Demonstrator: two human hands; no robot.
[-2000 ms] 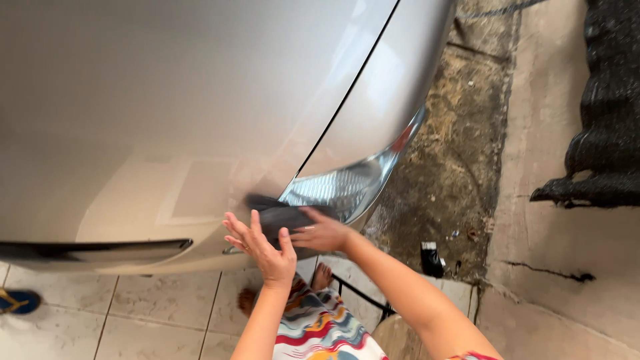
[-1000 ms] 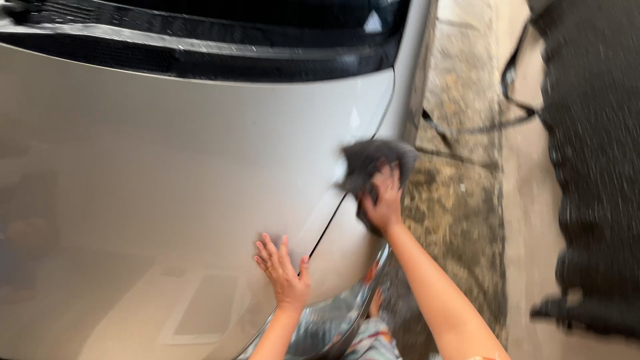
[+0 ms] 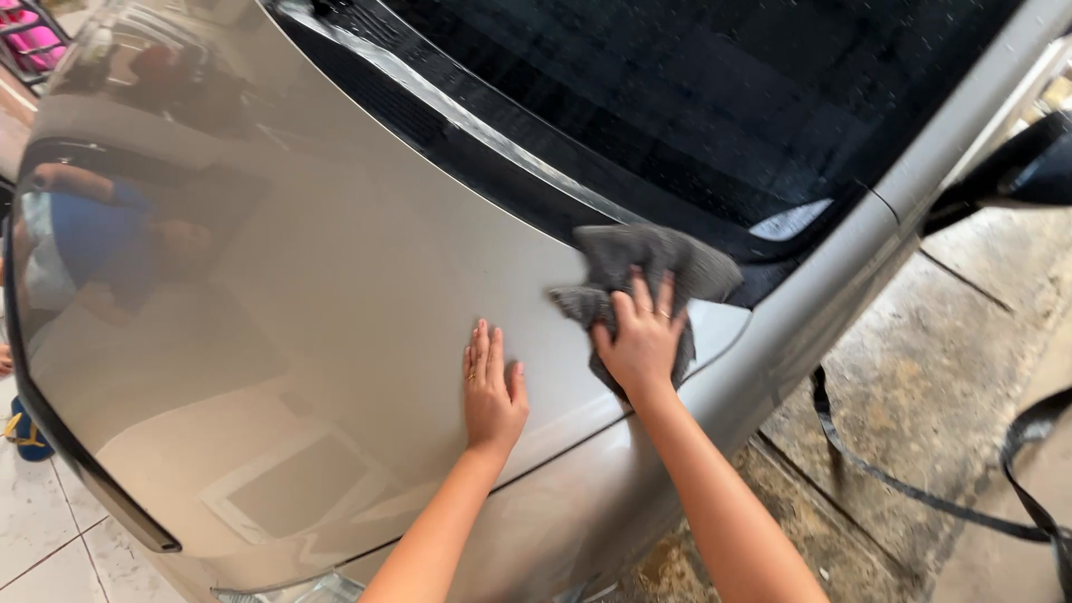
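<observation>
My right hand [image 3: 645, 339] presses a crumpled dark grey cloth [image 3: 703, 264] against the rear corner of a silver-beige car hood [image 3: 360, 276], beside the base of the windshield [image 3: 720, 100]. The cloth bunches around and beneath my fingers. My left hand [image 3: 494, 389] lies on the hood to the left of the cloth, its fingers extended and nothing in it. Part of the headlight [image 3: 310, 590] shows at the bottom edge.
A black side mirror [image 3: 1013, 167] juts out at the right. Below it, a black strap [image 3: 913, 494] hangs over stained concrete [image 3: 896, 343]. At the far left, a blue sandal [image 3: 29, 431] is on white floor tiles [image 3: 42, 519].
From the headlight, my right hand has moved with the cloth up the hood's side to its windshield corner. My left hand has come down onto the hood. The view has shifted towards the windshield.
</observation>
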